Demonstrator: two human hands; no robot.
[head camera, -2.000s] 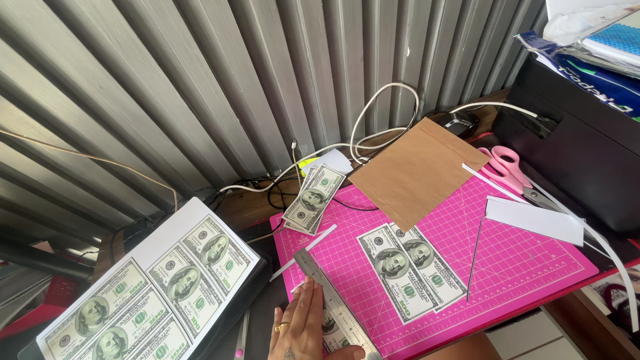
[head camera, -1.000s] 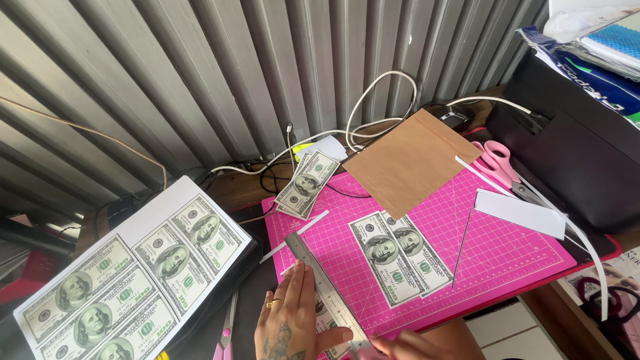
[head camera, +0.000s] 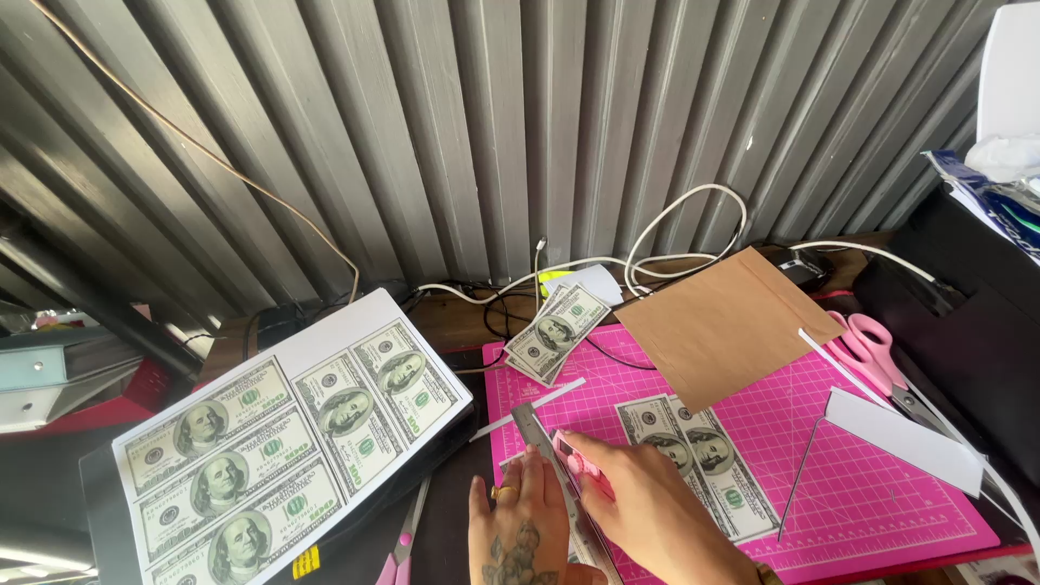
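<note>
My left hand (head camera: 524, 512), with a ring and a tattoo, presses flat on a metal ruler (head camera: 532, 424) at the left part of a pink cutting mat (head camera: 821, 455). Under the ruler lies a printed banknote sheet, mostly hidden. Gripped in my right hand (head camera: 650, 504) is a pink craft cutter (head camera: 578, 461), held against the ruler's right edge; its blade cannot be seen. Just right of that hand, printed hundred-dollar notes (head camera: 735, 496) lie on the mat. More cut notes (head camera: 561, 329) overlap at the mat's top left corner.
A sheet of printed notes (head camera: 223, 479) rests on a dark surface at left. A brown paper envelope (head camera: 727, 325), pink scissors (head camera: 869, 349) and a white paper strip (head camera: 906, 439) lie around the mat's right half. Other scissors (head camera: 404, 540) are near the front. Cables run along the corrugated wall.
My right hand has come in from the lower edge and is now up beside the ruler with the pink cutter. My left hand stays on the ruler. The view has shifted.
</note>
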